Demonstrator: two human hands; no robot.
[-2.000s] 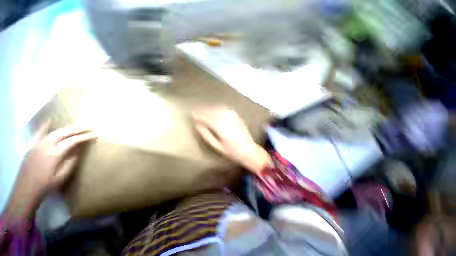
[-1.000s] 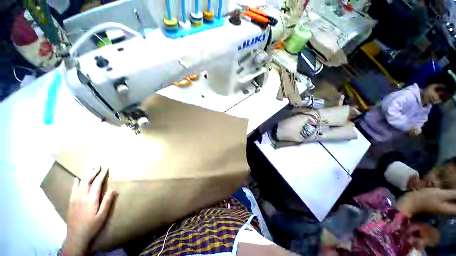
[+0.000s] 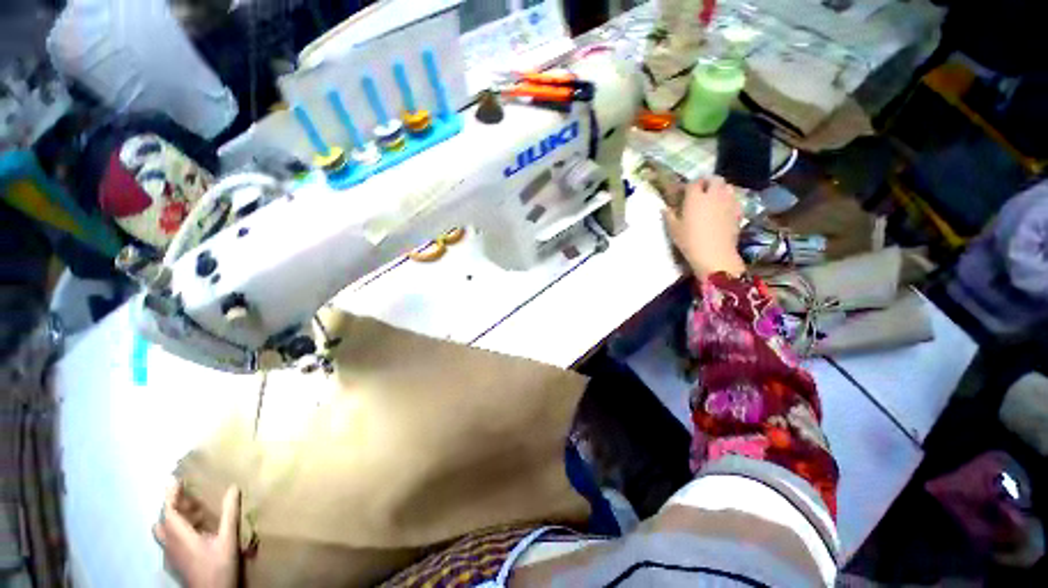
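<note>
A large khaki-brown fabric panel (image 3: 460,431) lies on the white table under the needle area (image 3: 316,350) of the sewing machine (image 3: 425,195), its lower part reaching the checked lap. My left hand (image 3: 201,538) rests on the panel's lower left corner, fingers spread; the wrist is cut off by the bottom edge. My right hand (image 3: 707,221) is stretched out to the far right end of the table, over khaki fabric strips (image 3: 657,182). Its fingertips are at the strips, but whether they grip one cannot be told.
Tied bundles of cut pieces (image 3: 868,301) lie on the low white side table (image 3: 885,414) at right. Orange-handled scissors (image 3: 437,244) lie behind the machine bed. A green thread cone (image 3: 713,97) stands beyond the machine. Part of a person in pale clothing (image 3: 1017,258) shows at the right edge.
My right hand, out of view one second ago, now reaches to the table's far right end. My left hand remains at the panel's left side. The view has shifted; a person's arms at lower right have mostly left it.
</note>
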